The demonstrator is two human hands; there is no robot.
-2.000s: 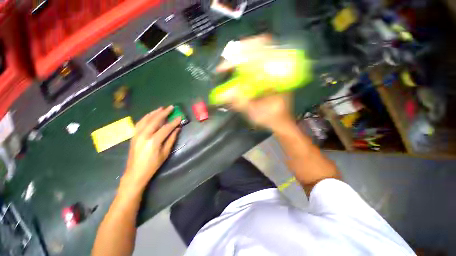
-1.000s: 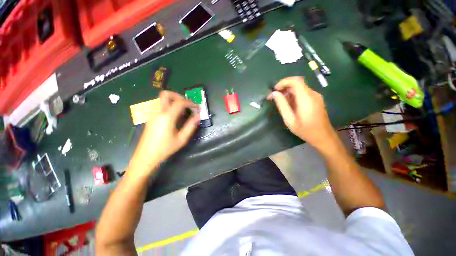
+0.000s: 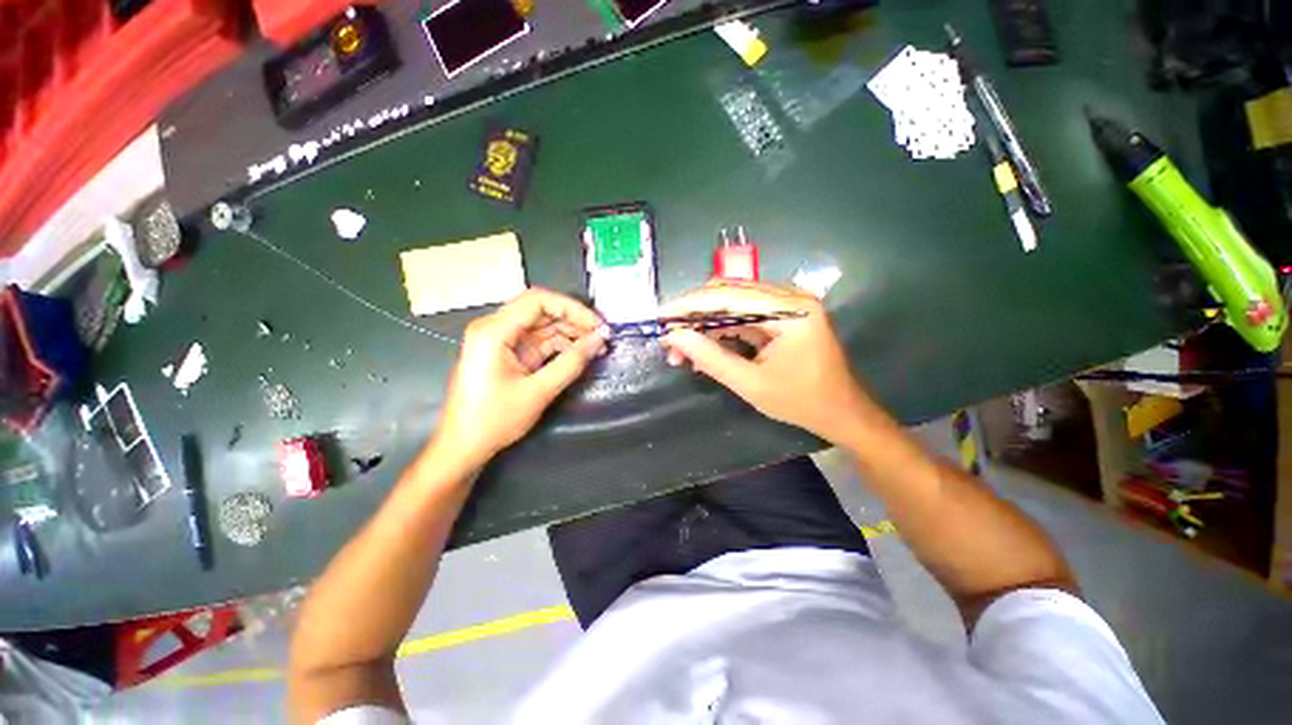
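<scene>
The phone assembly [image 3: 621,262], a dark frame with a bright green board, lies on the green mat with its lower end at my fingertips. My right hand [image 3: 772,361] holds thin dark tweezers [image 3: 751,320], tips pointing left to the phone's lower end. My left hand [image 3: 524,366] has its thumb and fingertips together at that same end; what is between them is too small to tell. A thin pale wire [image 3: 347,286] runs from a small spool at the left towards my left hand.
Yellow pad [image 3: 463,273] left of the phone, red two-pin block [image 3: 735,258] to its right. Dark piece with gold emblem [image 3: 503,163] behind. White sheets [image 3: 928,102], pens [image 3: 1009,149] and lime-green screwdriver [image 3: 1204,241] at right. Red box [image 3: 303,466] and screw piles [image 3: 245,518] at left.
The lime-green screwdriver, blurred in my right hand earlier, lies at the right. My right hand has moved left and holds tweezers. Both hands have come together at the phone's lower end, uncovering its board.
</scene>
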